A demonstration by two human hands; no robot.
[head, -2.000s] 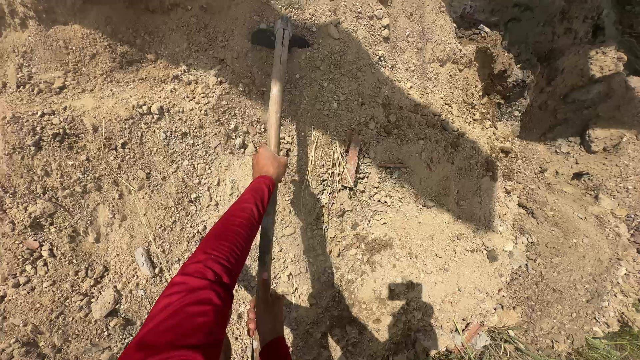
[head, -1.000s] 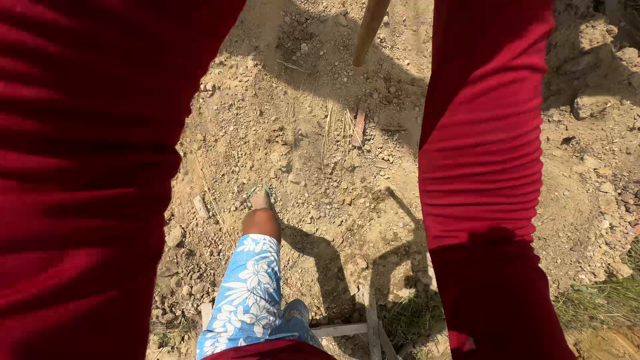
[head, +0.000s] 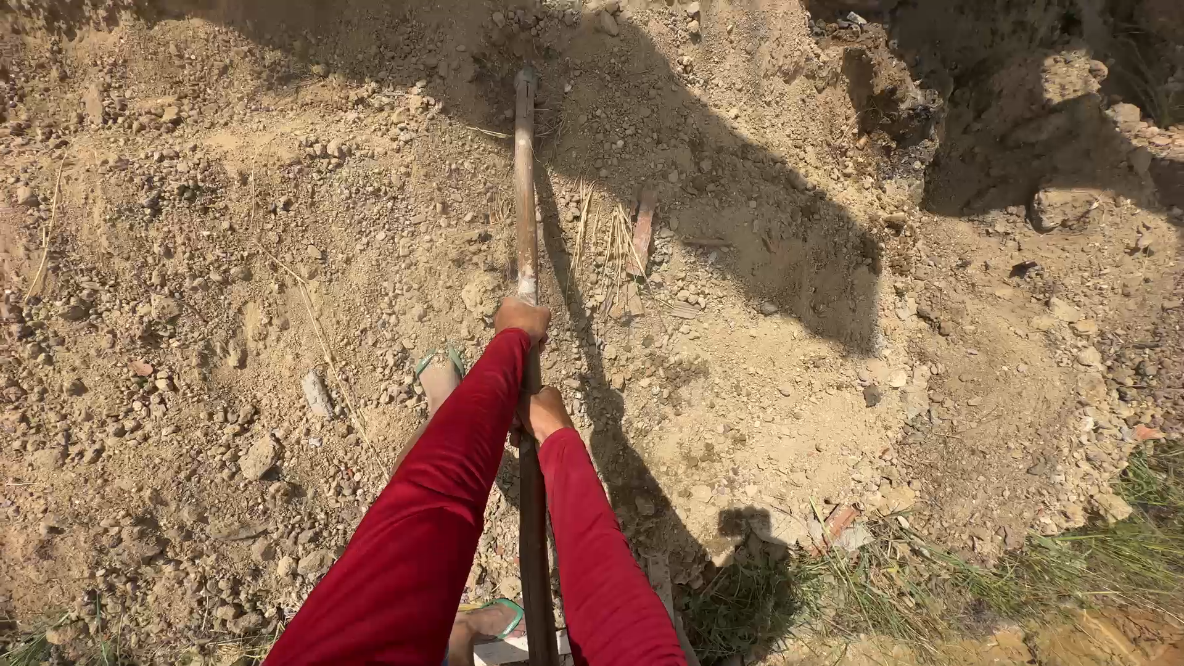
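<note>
Both my hands grip the long wooden handle of a digging tool (head: 525,203), which points away from me across the dirt. My left hand (head: 524,320) is shut on it farther forward. Just behind, my right hand (head: 546,413) is closed around the same handle. The tool's far end rests at the shaded soil near the top of the view; its blade is hidden there. Past my hands the handle runs back between my red sleeves.
My feet in green-strapped sandals (head: 442,361) stand on loose soil left of and below the handle. A reddish fragment (head: 643,231) lies by dry straw (head: 592,236). Grass (head: 1091,564) grows at the lower right. A pale stone (head: 316,395) lies at left.
One second ago my arms were raised, with only the handle's end in view at the top. Now the tool is down at the soil, and my hands are closer together than two seconds ago.
</note>
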